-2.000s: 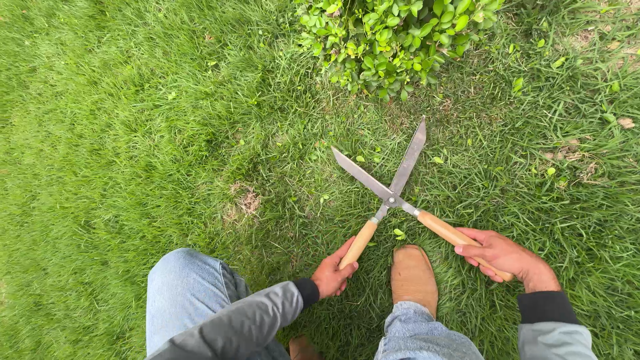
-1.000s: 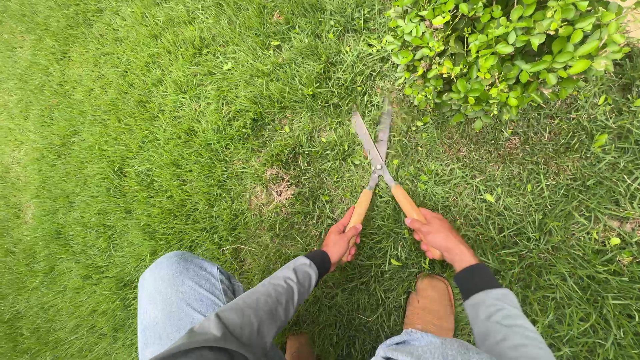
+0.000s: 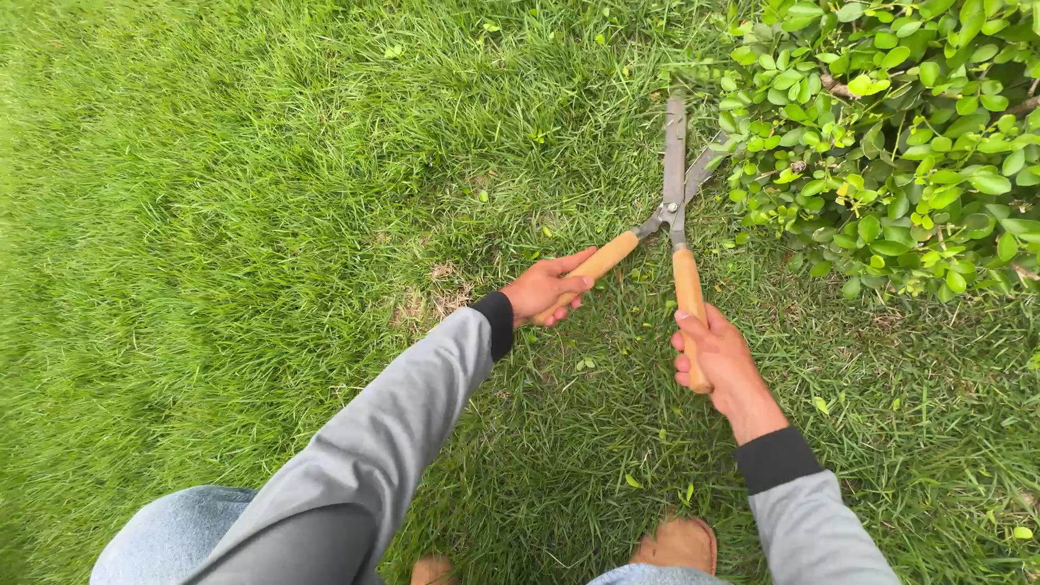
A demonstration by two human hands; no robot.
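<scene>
A pair of hedge shears (image 3: 673,162) with wooden handles lies across my view, its steel blades parted and pointing away from me. My left hand (image 3: 554,288) is closed around the left handle, and my right hand (image 3: 711,349) grips the right one. At the upper right grows a leafy green shrub (image 3: 894,162). The right blade reaches the shrub's left edge, where leaves hide its tip. The other blade stands over the grass just left of the shrub, its tip blurred.
Grass (image 3: 244,244) surrounds the shrub, with a dry brown patch (image 3: 447,292) left of the shears. Loose leaves are scattered on it. My brown shoe (image 3: 676,543) is at the bottom, and my knee in jeans (image 3: 175,528) at the lower left.
The shears' blades came closer together, then parted again, my hands moving with the handles. The blades are now at the shrub's left edge. The view has shifted.
</scene>
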